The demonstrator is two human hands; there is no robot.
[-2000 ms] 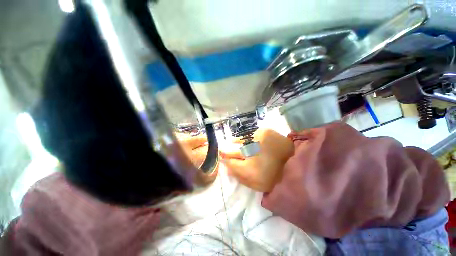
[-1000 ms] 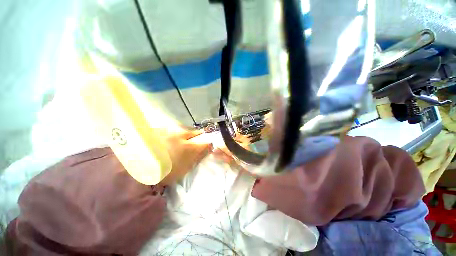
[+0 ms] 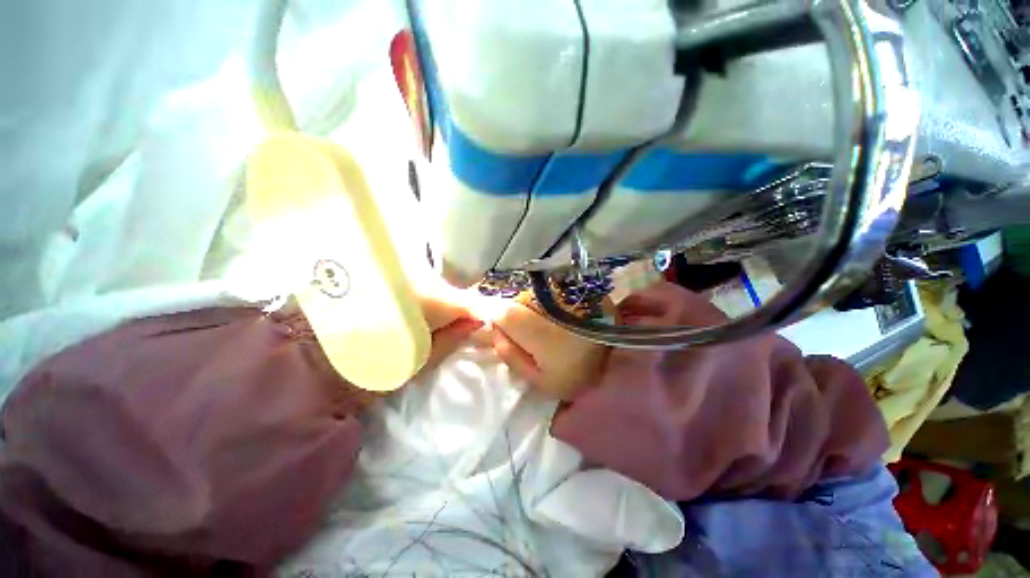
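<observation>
White fabric hangs crumpled below my hands, with fine dark threads over it. My left hand is at the needle area, mostly washed out by glare and partly behind the lamp. My right hand is beside it, fingers bent at the fabric's top edge, partly behind a chrome loop. The fingertips and any grip are lost in glare. The presser foot area shows as small shiny parts under the white sewing machine head with its blue stripe.
A pale-yellow oval lamp on a gooseneck stands over my left wrist. White cloth lies at left. At right are a pale box-like item, yellowish cloth and a red plastic stool or basket.
The view has shifted: the chrome loop now sits farther right, more of the machine head and lamp shows, and the red item is more visible. Both hands stay at the needle area.
</observation>
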